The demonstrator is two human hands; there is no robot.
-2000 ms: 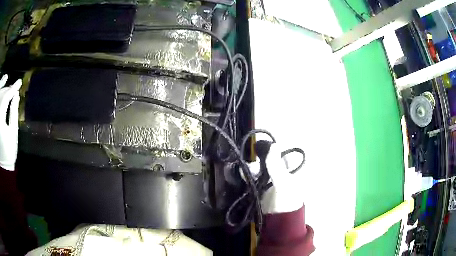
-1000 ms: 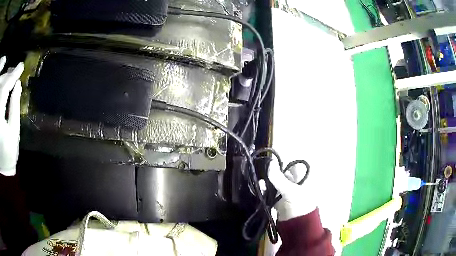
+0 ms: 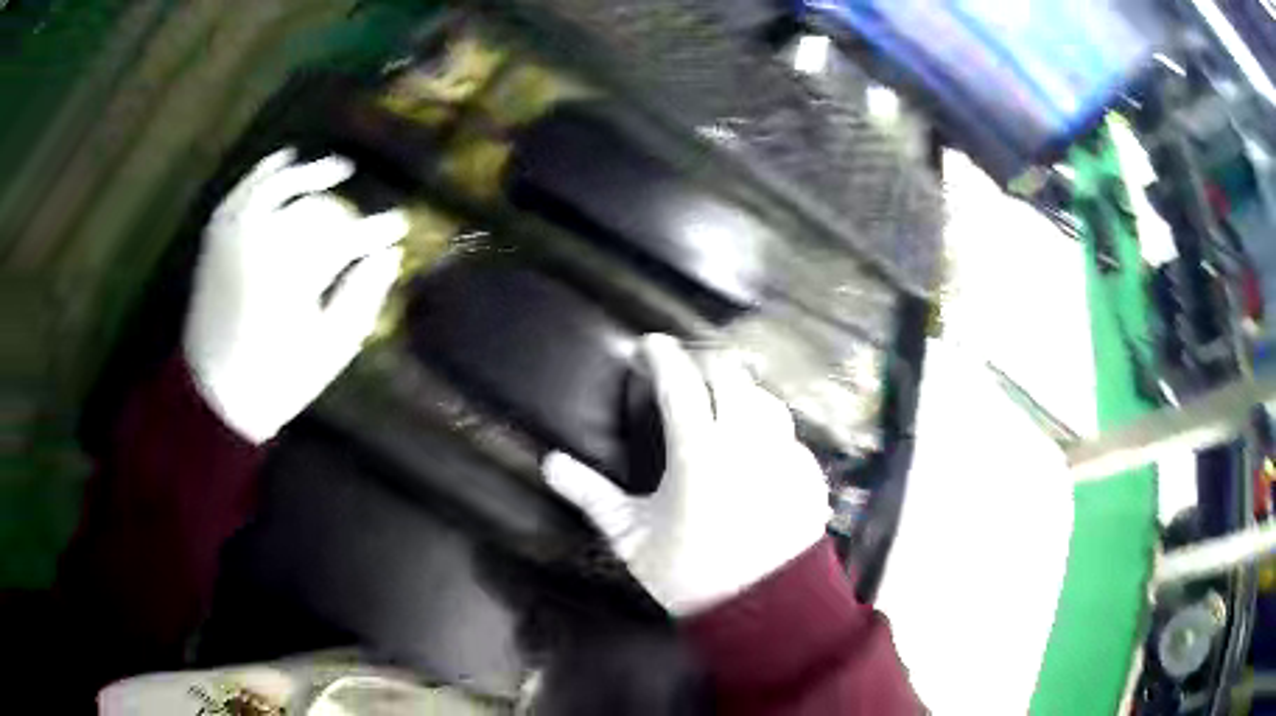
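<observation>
The view is blurred. A black power adapter (image 3: pixel 518 350) lies in the lower slot of the film-covered test fixture (image 3: pixel 826 367). A second black adapter (image 3: pixel 630 196) lies in the slot above it. My right hand (image 3: pixel 728 483), in a white glove, spans the right end of the lower adapter between thumb and fingers. My left hand (image 3: pixel 287 287), also gloved, has its fingers apart and holds nothing, beside the yellowish contact blocks (image 3: pixel 406 273) at the fixture's left end. The adapter's cord is hidden or too blurred to tell.
A white board (image 3: pixel 980 490) lies right of the fixture, with the green conveyor belt (image 3: pixel 1099 560) beyond it. A lit monitor (image 3: pixel 1008 56) is at the top right, with a dark, blurred keyboard (image 3: pixel 784 105) left of it. A pale bar (image 3: pixel 1175 431) crosses the belt.
My right hand has left the cord by the board and moved left onto the lower adapter's end. My left hand has come further into view. The view has turned, bringing in the monitor.
</observation>
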